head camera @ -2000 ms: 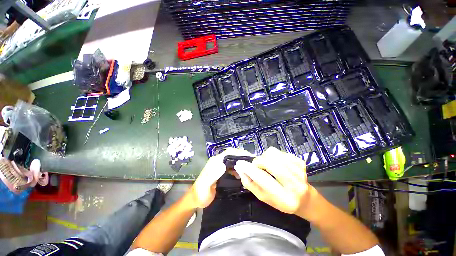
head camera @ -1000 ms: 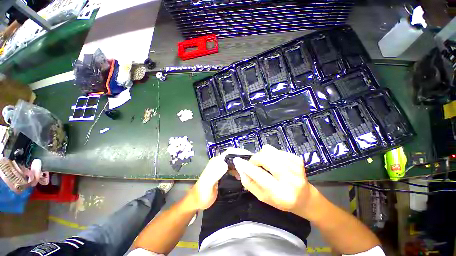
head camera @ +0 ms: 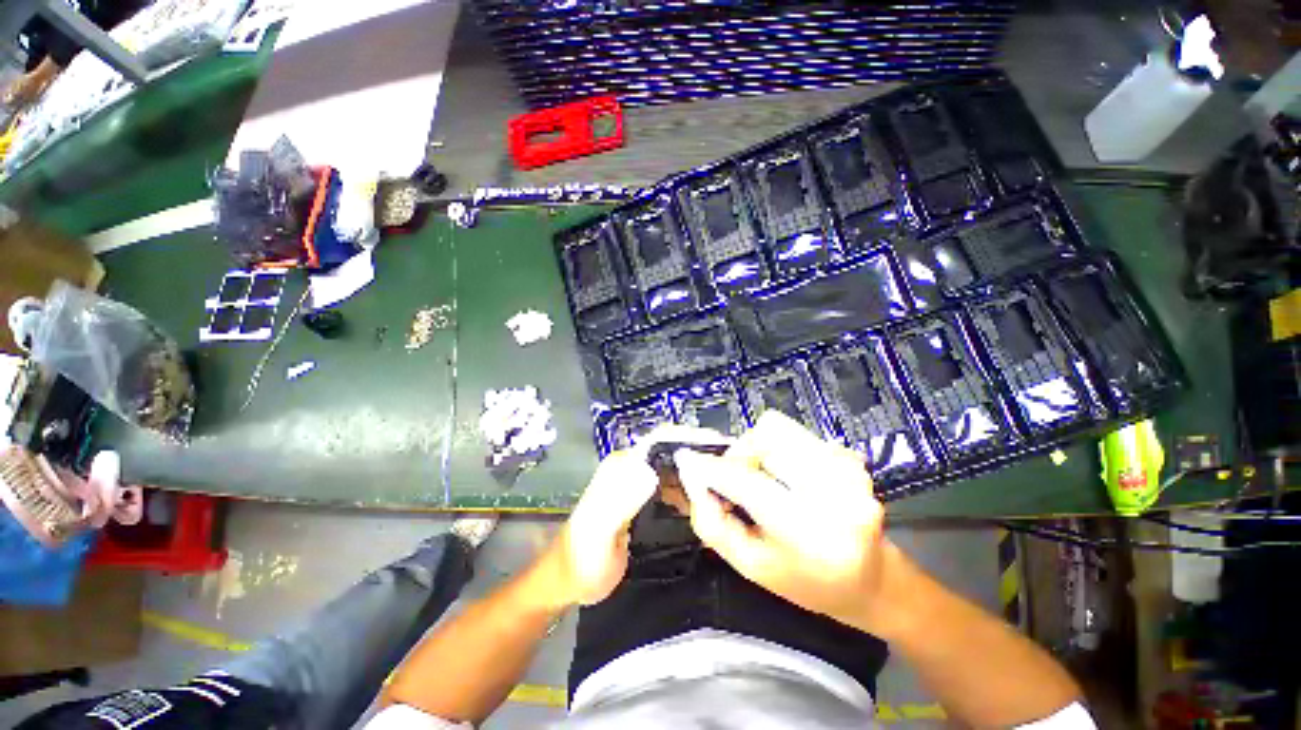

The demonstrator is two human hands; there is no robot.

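Note:
My left hand (head camera: pixel 611 516) holds a small dark phone-size housing (head camera: pixel 666 459) just in front of the bench edge. My right hand (head camera: pixel 793 516) is closed over the housing's right part, with its fingers pressed on it; much of the housing is hidden by the fingers. Something brownish shows between the hands. A large shiny black blister tray (head camera: pixel 816 302) lies beyond my hands, with dark housings in many of its pockets. A heap of small white parts (head camera: pixel 517 424) lies left of my hands on the green bench.
A red frame (head camera: pixel 567 133) and a tall black stack (head camera: pixel 742 54) stand at the back. A clear plastic bag (head camera: pixel 107 350) and white grid frame (head camera: pixel 243 305) are at left. A green-yellow packet (head camera: pixel 1131 466) lies right of the tray. A person's jeans leg (head camera: pixel 357 606) shows at lower left.
My hands stay at the same place on the housing, with only a slight shift of the fingers. The view has moved very slightly.

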